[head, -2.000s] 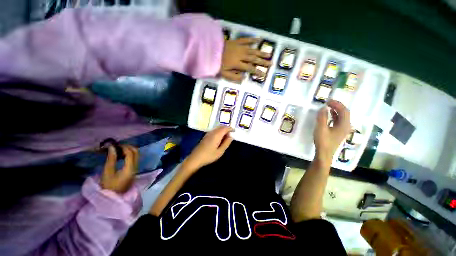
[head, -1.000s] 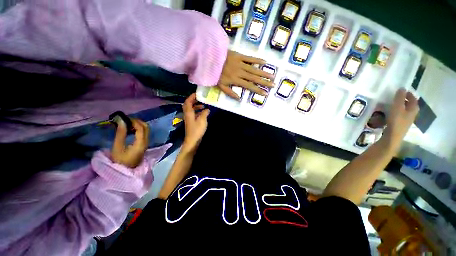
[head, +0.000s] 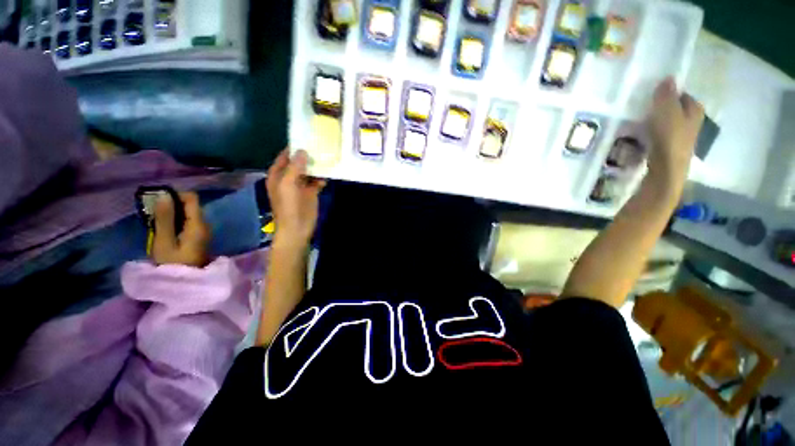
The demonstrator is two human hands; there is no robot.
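Observation:
A white compartment tray (head: 533, 179) lies in front of me, slightly tilted in view, its far edge cut off by the top of the picture. Its pockets hold several watch units with blue, black, pink and purple rims and pale centres, such as a blue-rimmed unit (head: 470, 55). A green piece (head: 596, 33) lies near a pink-rimmed unit. My left hand (head: 295, 193) grips the tray's near left corner, thumb on the rim. My right hand (head: 671, 126) is at the tray's right edge, fingers at the rim; the fingers beyond are partly hidden.
A person in pink sleeves sits at the left, a hand (head: 179, 228) holding a dark-rimmed unit (head: 155, 206). Another tray with dark units (head: 222, 54) is at the upper left. Orange-brown fixture blocks (head: 697, 340) and a grey box with a blue knob (head: 695, 213) are at the right.
The other person's hand has left the tray. My right hand has moved from over the pockets to the right edge, and my left hand has come to the near left corner.

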